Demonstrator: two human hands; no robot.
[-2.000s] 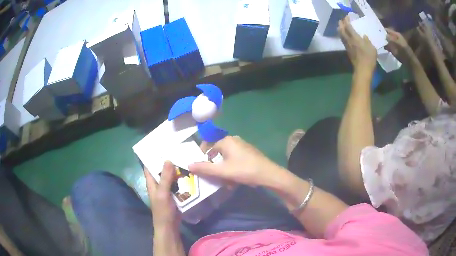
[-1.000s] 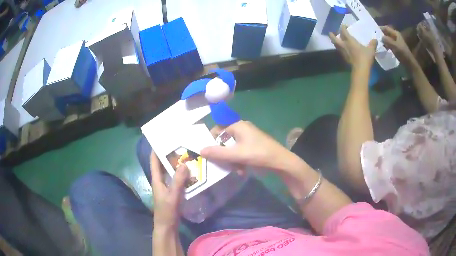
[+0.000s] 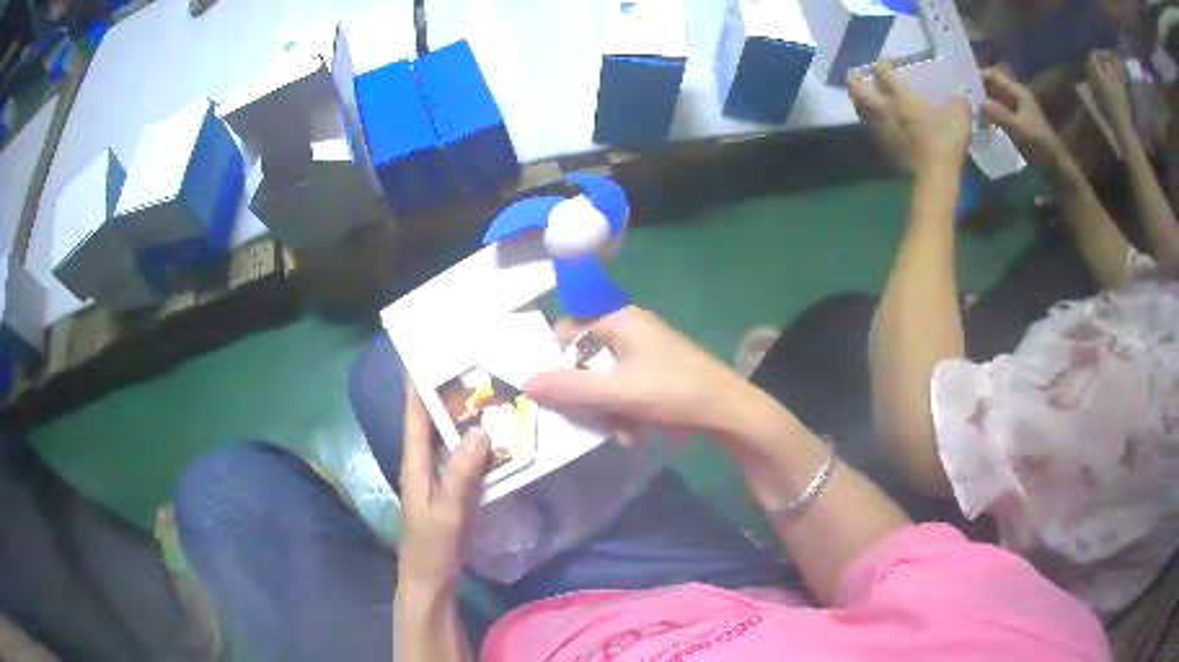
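Note:
The white fan photo-frame unit [image 3: 446, 317] is held open over my lap. Its picture window [image 3: 498, 411] shows a dark, yellow and red picture. Blue fan blades [image 3: 591, 285] with a white hub [image 3: 577, 228] stick out at its far end. My left hand [image 3: 440, 485] grips the near left edge, thumb by the picture. My right hand [image 3: 647, 375] holds the right side, thumb on the white face; a small dark and white part shows beside it. A clear poly bag [image 3: 517, 537] hangs under the unit.
A pale table [image 3: 543, 78] with a rough wooden edge crosses ahead. On it stand two blue boxes [image 3: 433, 123], an open greyish box [image 3: 304, 162] and several blue-and-white cartons [image 3: 643, 71]. At right another person's hand [image 3: 915, 123] holds a white box part. The floor is green.
Both hands and the unit have moved right and a little up, then nearly stopped. The fan blades shifted with it. The neighbour's hand at right moved slightly on the white part.

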